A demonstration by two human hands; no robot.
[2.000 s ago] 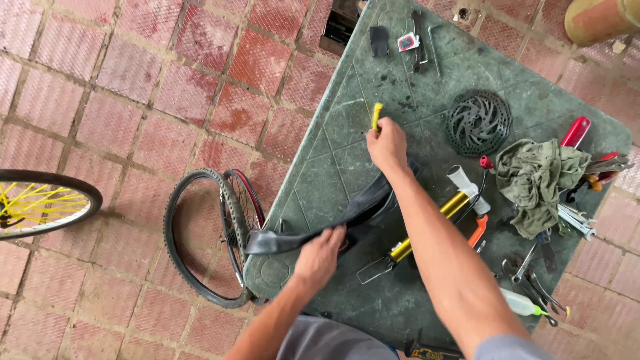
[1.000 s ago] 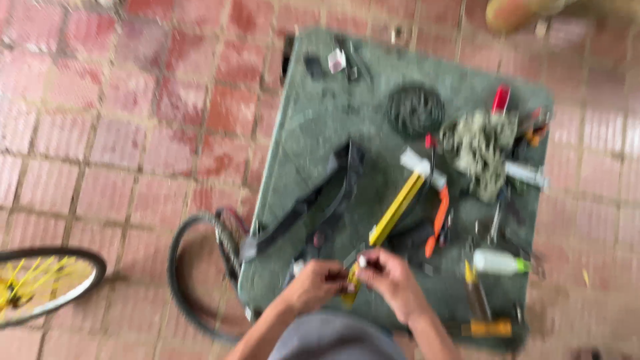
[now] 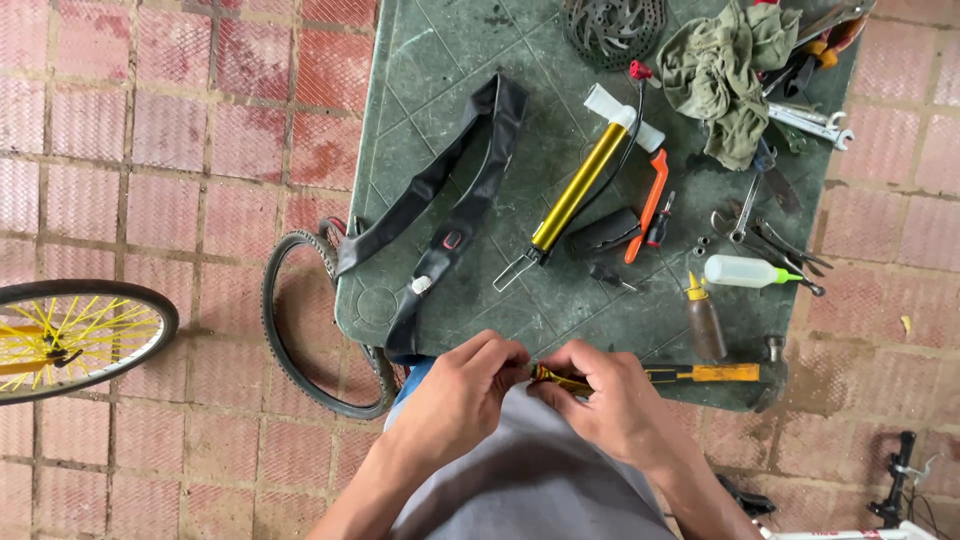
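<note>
Both hands meet at the near edge of the green table. My right hand (image 3: pixel 589 386) grips a small yellow tube (image 3: pixel 564 381), while the fingertips of my left hand (image 3: pixel 487 375) pinch its end. A black rubber inner tube (image 3: pixel 491 169) lies folded on the table, with a whitish patch and a red-outlined patch on it. Right of it rests a yellow hand pump (image 3: pixel 579 187) with a black hose. An orange tire lever (image 3: pixel 648 202), a black-and-red screwdriver (image 3: pixel 661 221) and a black case-like piece (image 3: pixel 604 232) lie beside the pump.
The green table (image 3: pixel 375 187) also bears a cassette (image 3: pixel 615 30), a green rag (image 3: pixel 724 82), wrenches (image 3: pixel 810 124), a clear bottle (image 3: pixel 746 271), a brown bottle (image 3: pixel 705 322) and a hammer (image 3: pixel 772 367). Bicycle tires (image 3: pixel 274 337) and a yellow-spoked wheel (image 3: pixel 82 337) stand left.
My left hand has left the inner tube, which now lies on the table. My right hand has brought the yellow tube from above the table down to its near edge, where both hands meet.
</note>
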